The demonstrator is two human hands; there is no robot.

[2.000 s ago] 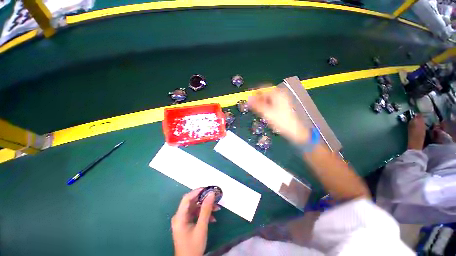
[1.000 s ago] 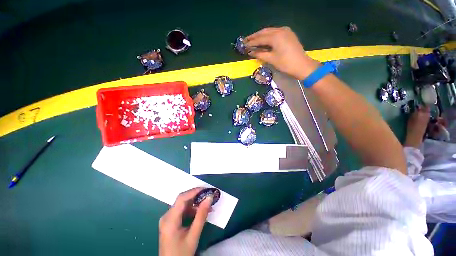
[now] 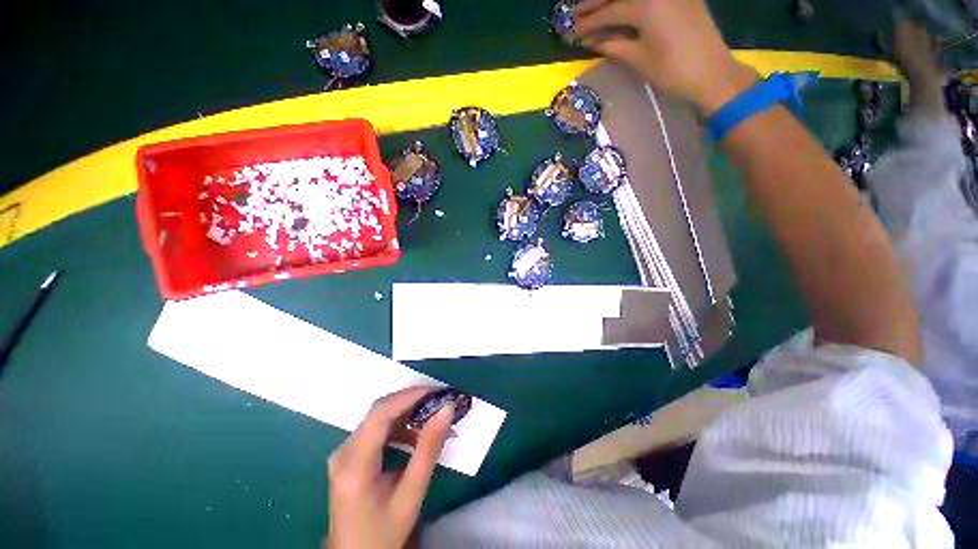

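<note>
My left hand (image 3: 375,472) holds a dark round electronic unit (image 3: 438,409) between thumb and fingers, over the lower end of a white strip (image 3: 279,359). My right hand (image 3: 654,38), with a blue wristband, is at the top over the belt. Its fingers are at another round unit (image 3: 565,19); whether they grip it is hard to tell. Several round units (image 3: 531,264) lie on the green bench right of the red tray (image 3: 381,231), which holds many small white bits. A second white strip (image 3: 493,320) with a grey-brown end lies below them.
A fanned stack of grey-brown strips (image 3: 681,204) lies under my right forearm. A yellow strip (image 3: 247,118) edges the belt, where more units (image 3: 343,54) lie. A pen (image 3: 27,316) lies at far left. Another person's sleeve (image 3: 938,225) shows at the right.
The view has shifted closer. My right hand has stayed over the belt since one second ago, after moving up from the bench edge. My left hand still holds its unit over the strip.
</note>
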